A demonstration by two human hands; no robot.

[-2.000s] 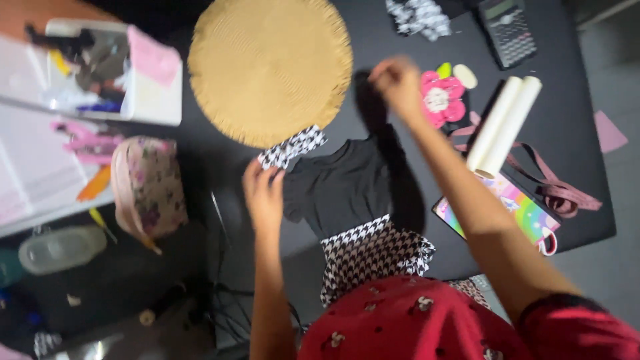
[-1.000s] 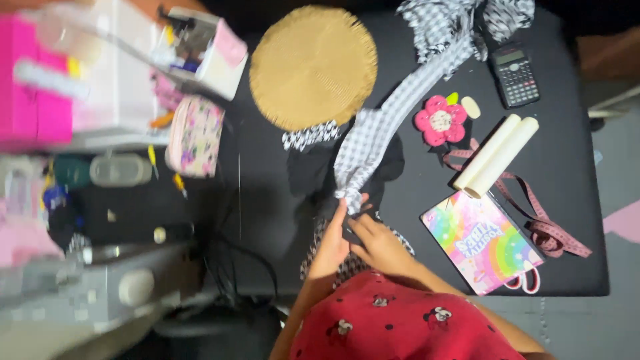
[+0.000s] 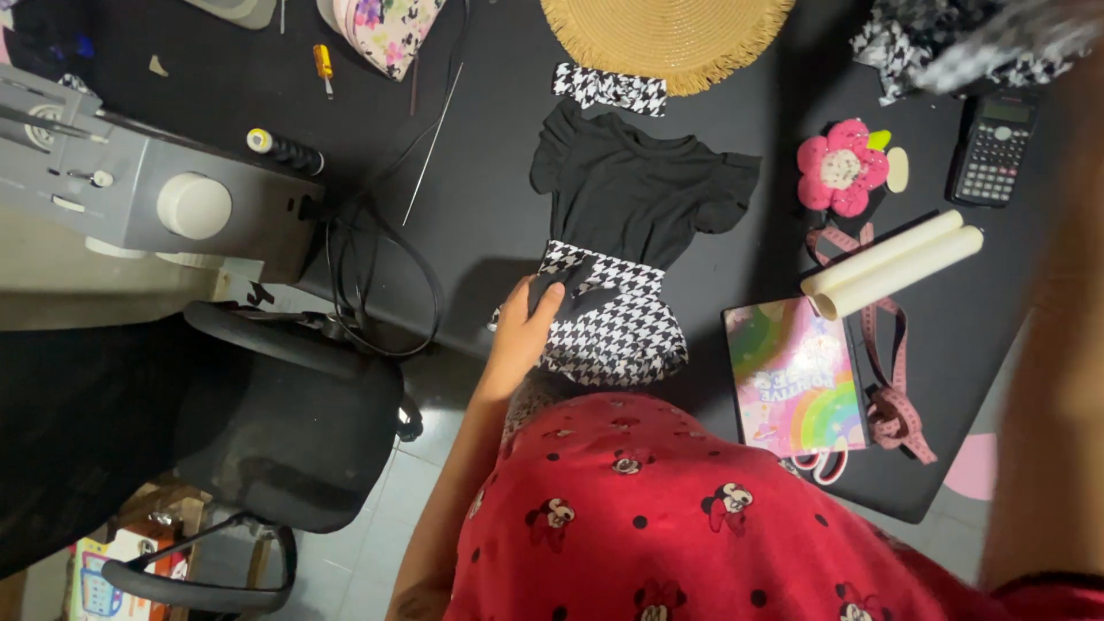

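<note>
My left hand pinches a small piece of black fabric over the houndstooth skirt or shorts part of a small outfit. Its black ruffle-sleeved top lies spread above that part. A folded houndstooth band lies above the neckline, against a round woven straw mat with a fringed edge. The right forearm reaches up along the right edge of the view, blurred. My right hand cannot be made out there; blurred houndstooth fabric lies near the top right corner.
Right of the outfit are a pink flower pincushion, a calculator, two cream rolls, a pink measuring tape, a rainbow-covered notebook and scissors. A sewing machine, cables and a black chair stand left.
The long checked fabric strip no longer lies across the outfit. My hands have parted: the left holds black fabric at the outfit's waist, and the right arm has swung out to the right.
</note>
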